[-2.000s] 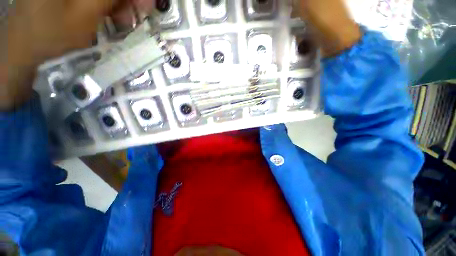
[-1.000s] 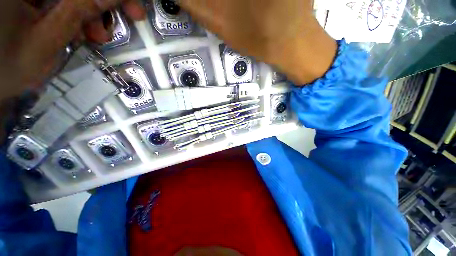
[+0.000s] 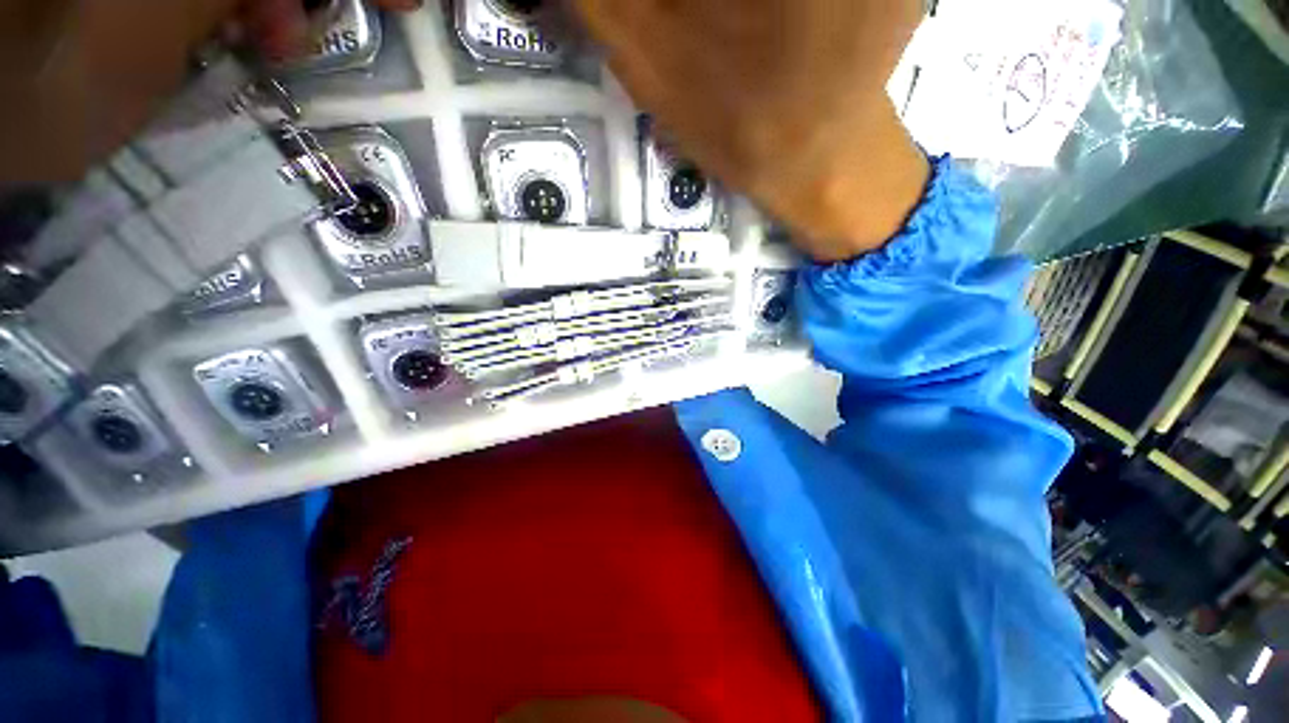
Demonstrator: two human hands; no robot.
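Note:
A white tray [image 3: 452,141] of square pockets lies across the view, with a silver watch body, such as this one [image 3: 255,401], in most visible pockets. Some bodies show "RoHS" print. Wide pale straps [image 3: 184,233] with metal ends lie slanted over the left pockets. Another wide strap [image 3: 587,257] lies above a bundle of straps on edge [image 3: 566,336]. My left hand [image 3: 120,71] is blurred over the tray's upper left, cut off by the edge. My right hand [image 3: 770,106] is over the upper middle, its fingertips out of the picture. What they hold cannot be told.
A white paper slip [image 3: 1007,85] with a circular mark and a clear plastic bag [image 3: 1145,134] lie on the green bench [image 3: 1103,212] at upper right. Yellow-edged racks [image 3: 1180,353] stand below at right. The tray's near edge is close to my red top [image 3: 537,565].
My right hand has moved left from the tray's right side to over its upper middle. The tray appears larger and further left in view. The slip and racks show more fully.

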